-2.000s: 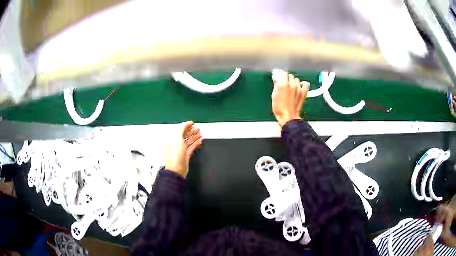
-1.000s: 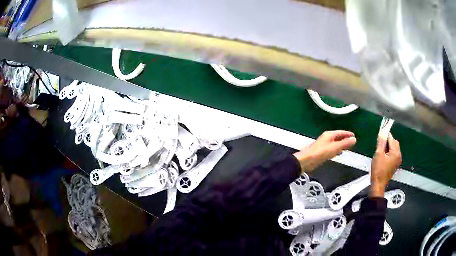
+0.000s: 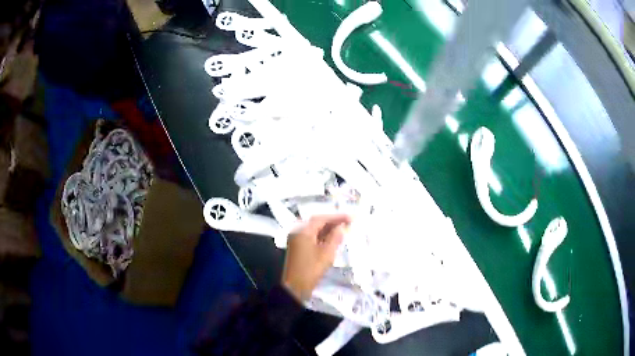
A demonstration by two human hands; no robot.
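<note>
White shell covers (image 3: 244, 219) with round, cross-shaped openings lie in a big overlapping heap on the black bench ledge. My left hand (image 3: 313, 254) is over the lower middle of the heap, fingers curled and blurred against the white parts. Whether it holds one cannot be told. My right hand is not in view. White curved housings lie apart on the green conveyor belt: one near the top (image 3: 343, 45), one at the right (image 3: 485, 181) and one lower right (image 3: 546, 268).
An open brown carton (image 3: 167, 240) holding white curved parts stands on the blue floor (image 3: 83, 313) at the left. A blurred grey strip (image 3: 445, 76) hangs across the belt. A white edge rail (image 3: 501, 327) runs between ledge and belt. A white part with blue shows at the bottom edge.
The view has swung left, bringing the large heap to the centre and the carton closer. My left hand is now at this heap; my right hand has left the picture.
</note>
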